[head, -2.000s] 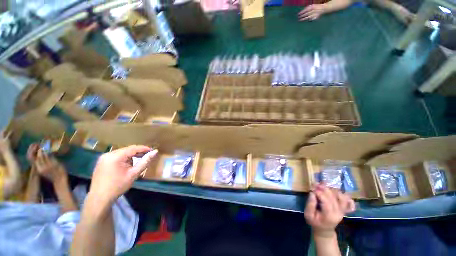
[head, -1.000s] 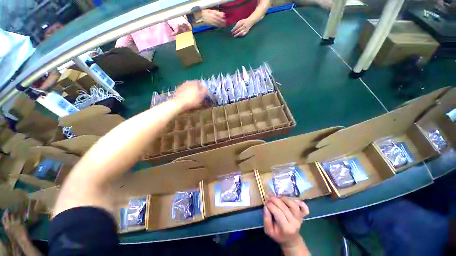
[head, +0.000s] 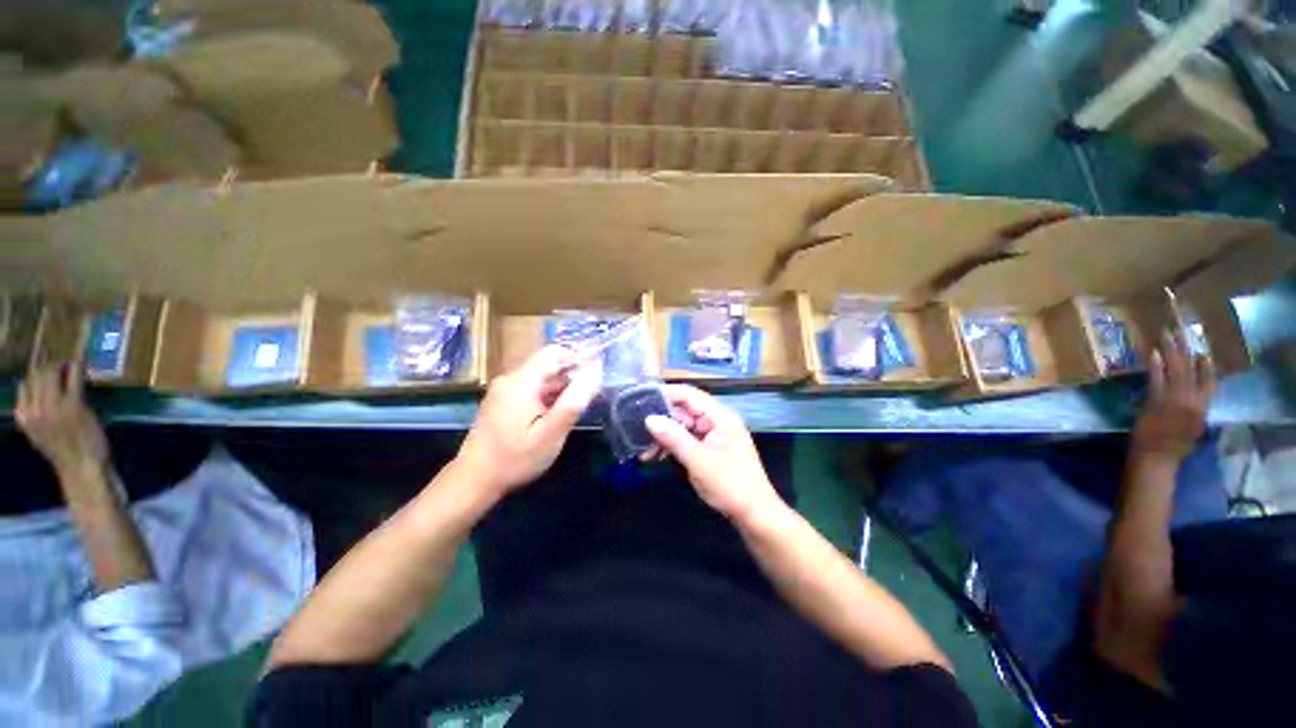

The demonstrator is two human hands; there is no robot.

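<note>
A bagged device [head: 635,418], dark inside a clear poly bag, is held in front of the box row. My left hand [head: 529,415] pinches the clear upper part of the bag. My right hand [head: 715,452] holds the dark device at its right side. Behind it, open mailer boxes [head: 509,334] stand in a row at the table edge with lids [head: 569,235] raised. Several hold a bagged device [head: 715,330] on a blue item. One box at left shows only a blue item [head: 265,356].
The divider tray [head: 682,107] lies behind the row, bagged devices [head: 810,40] in its far cells. Another person's hand [head: 60,413] is at the left boxes, another hand [head: 1177,398] at the right boxes. More open boxes [head: 270,86] stand far left.
My left hand has come back from the divider tray to the front of the boxes. My right hand has left the box edge. Both now hold a bagged device. The view has shifted.
</note>
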